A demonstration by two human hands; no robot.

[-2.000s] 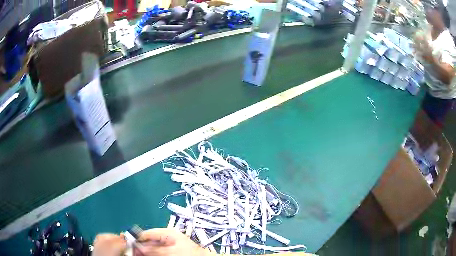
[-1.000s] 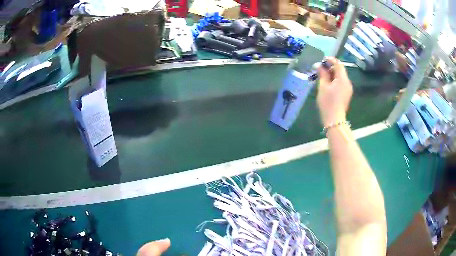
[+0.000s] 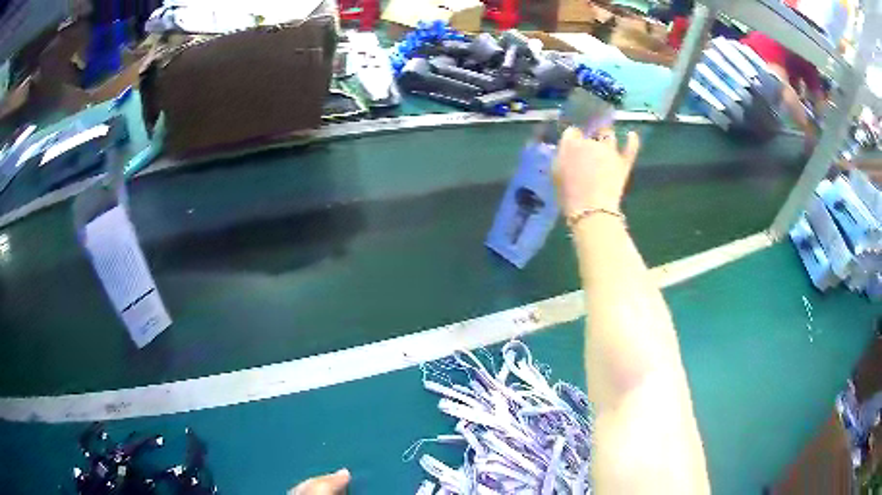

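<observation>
My right hand (image 3: 592,176) reaches over the conveyor belt to the top of a light-blue retail box (image 3: 523,211), which stands tilted with its flap up. The fingers are at the box's open top and hide part of it; whether they hold anything is hidden. My left hand (image 3: 324,483) is mostly cut off by the bottom edge, with only a finger or thumb showing. A tangled heap of pale wrist straps (image 3: 513,425) lies below my right forearm. A dark heap of short black cables (image 3: 140,464) lies at the lower left.
Another open retail box (image 3: 126,273) stands on the belt at the left. A brown cardboard box (image 3: 242,92) and dark grey and blue devices (image 3: 484,72) lie beyond the belt. Stacked retail boxes (image 3: 841,232) lie at the right, by a whitish post (image 3: 822,145). A person's arm shows behind.
My right hand came in from the bottom and reached the box top; the dark item seen in its fingers a second ago no longer shows. The left box has shifted left in view.
</observation>
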